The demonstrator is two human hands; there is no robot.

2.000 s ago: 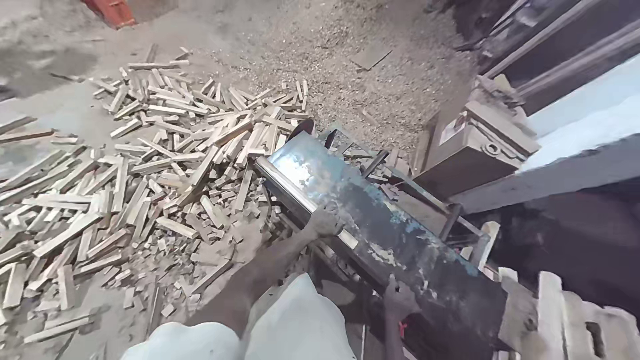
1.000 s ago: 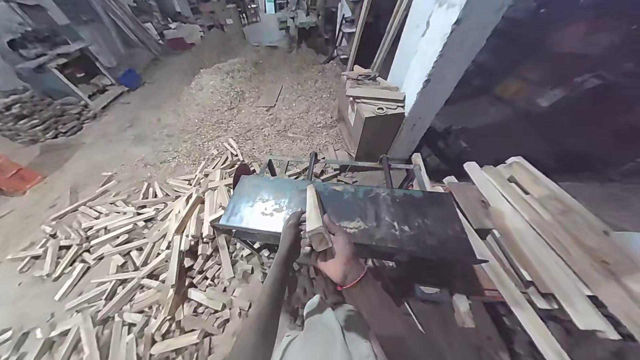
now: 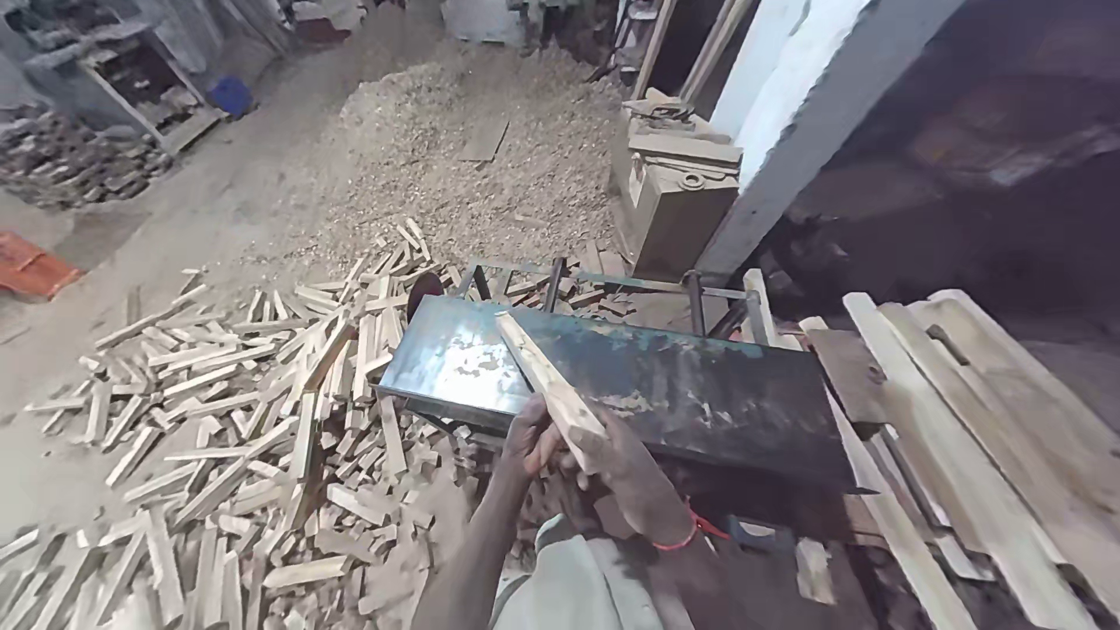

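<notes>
Both of my hands hold a short squared wood piece (image 3: 553,385), tilted, with its far end over the metal table top (image 3: 726,385). My left hand (image 3: 532,437) grips its left side near the close end. Wrapped around the close end from the right is my right hand (image 3: 632,477), with a red cord at the wrist. The table top is dark and worn, with shiny and scraped patches. A dark round disc (image 3: 425,293) stands at its far left corner.
Cut wood pieces (image 3: 254,394) lie heaped on the floor at left. Long planks (image 3: 954,446) are stacked at right. Beyond the table are a metal frame (image 3: 612,282), a box (image 3: 682,210) with wood on it, a white pillar (image 3: 787,114) and wood shavings (image 3: 420,149).
The view has swung widely since the oldest frame, where both hands were at the table's near edge without this piece. Since one second ago, both hands still hold the wood piece.
</notes>
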